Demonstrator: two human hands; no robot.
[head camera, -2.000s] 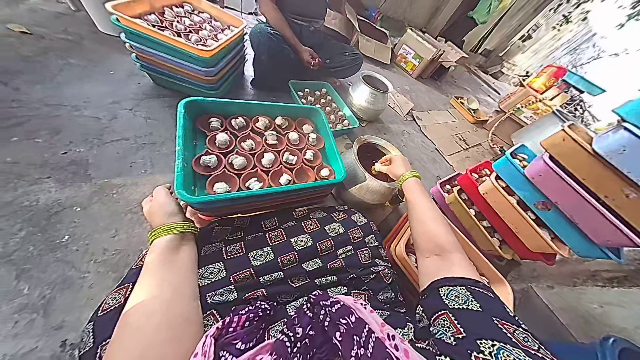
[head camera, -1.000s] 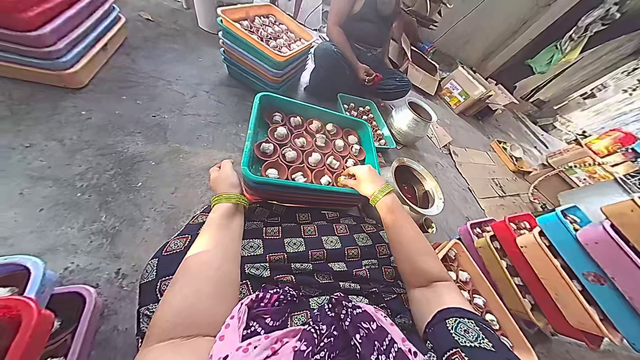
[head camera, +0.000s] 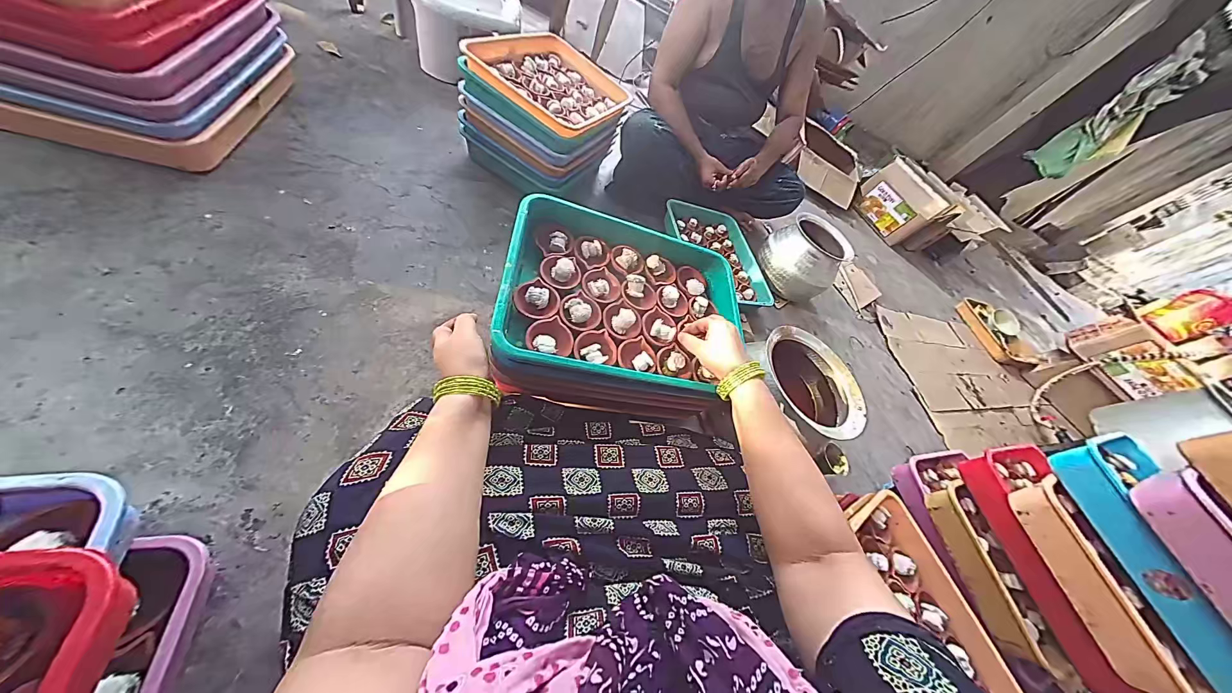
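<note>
A green plastic tray tops a stack of trays before me, filled with rows of small clay cups, each with a whitish lump in it. At the tray's left side my left hand has its fingers curled against the edge; whether it grips the rim I cannot tell. My right hand reaches over the front right corner, its fingers bent down at a cup there; anything between the fingertips is hidden. Just right of that hand stands a metal pot with dark liquid inside.
Another person sits beyond the tray, beside a smaller green tray and a second metal pot. Tray stacks stand behind and at upper left. More trays lean at right; others lie lower left. Flattened cardboard covers some floor.
My right hand was at the mouth of the metal pot two seconds ago and is now over the tray's front right corner. My left hand stays at the tray's left side. The view has swung left.
</note>
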